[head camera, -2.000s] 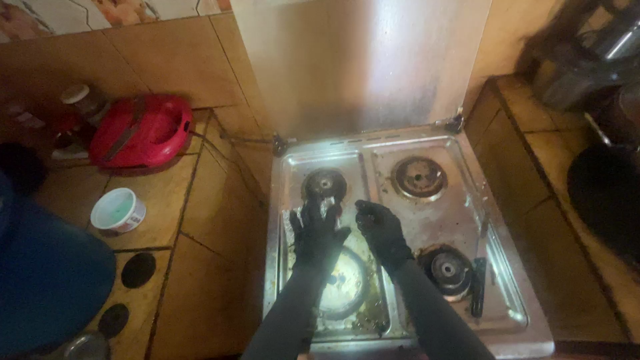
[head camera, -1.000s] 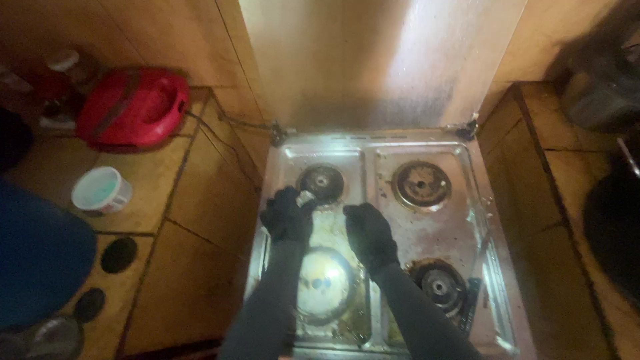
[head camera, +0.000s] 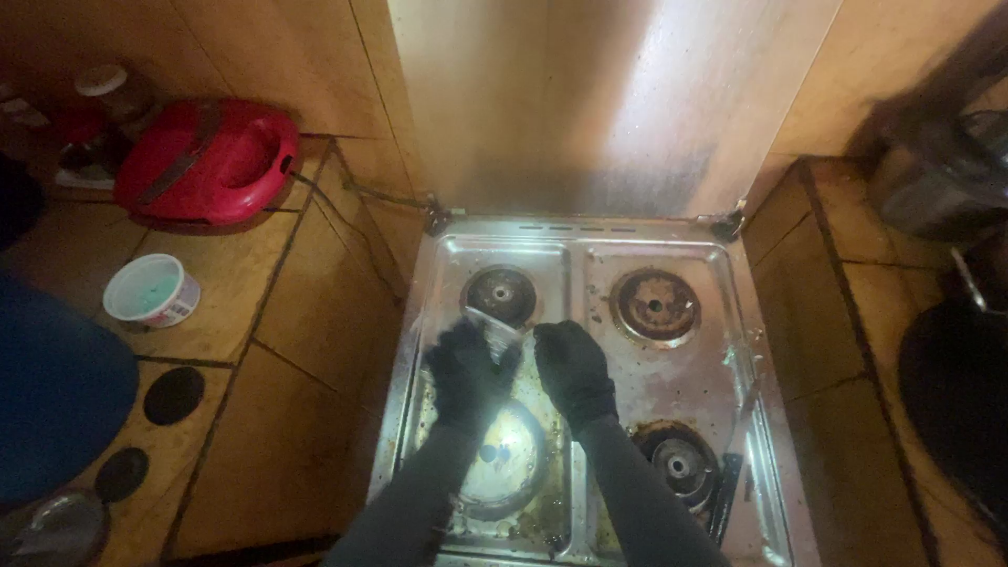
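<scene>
Both hands wear dark gloves over a stainless-steel gas hob (head camera: 579, 465) with stained burners. My left hand (head camera: 472, 370) is blurred above the left side, with a translucent, plastic-like piece (head camera: 498, 331) at its fingers, just below the back left burner (head camera: 501, 294). Beside it, my right hand (head camera: 573, 374) is curled near the raised centre strip, and nothing shows in it. A pale round burner area (head camera: 504, 461) lies under my left forearm. At the right stand the back burner (head camera: 655, 305) and the front burner (head camera: 677, 465). A knife with a black handle (head camera: 724, 496) lies by the front one.
The hob's raised metal lid (head camera: 551, 102) stands behind. On the left tiled counter are a red appliance (head camera: 213, 161), a white tub with green contents (head camera: 152, 291), jars, dark discs (head camera: 174, 395) and a blue container (head camera: 59, 386). Pots (head camera: 929, 189) stand on the right counter.
My left hand was spread flat two seconds ago; its fingers are now drawn in around the translucent piece. My right hand stays curled beside it. The view has shifted slightly.
</scene>
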